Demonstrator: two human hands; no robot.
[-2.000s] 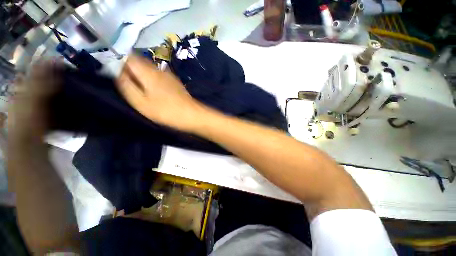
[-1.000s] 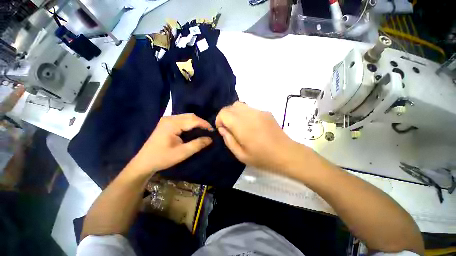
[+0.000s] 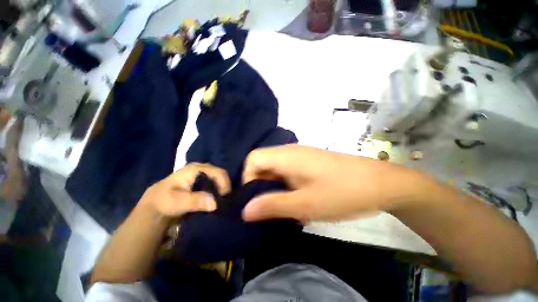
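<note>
A dark navy garment (image 3: 236, 236) is bunched between my hands at the table's front edge and hangs a little over it. My left hand (image 3: 187, 191) pinches a fold of it between thumb and fingers. My right hand (image 3: 289, 180) grips another fold just to the right, thumb below and fingers above. The cloth hides some fingertips. More navy cloth (image 3: 133, 130) lies at the left, with white tags (image 3: 227, 49) and tan tags at its far end. The frame is somewhat blurred.
An off-white sewing machine (image 3: 495, 112) stands at the right, with snips (image 3: 501, 203) near its front. Another machine (image 3: 44, 88) is at the left. A reddish bottle-like item (image 3: 321, 16) and a clear tray (image 3: 377, 25) are at the back. A person's arm (image 3: 13, 156) shows at the far left.
Both hands were at the far left two seconds ago, then met over the cloth at centre. Since then they have moved nearer the front edge and slightly apart, with the cloth bunched up between them.
</note>
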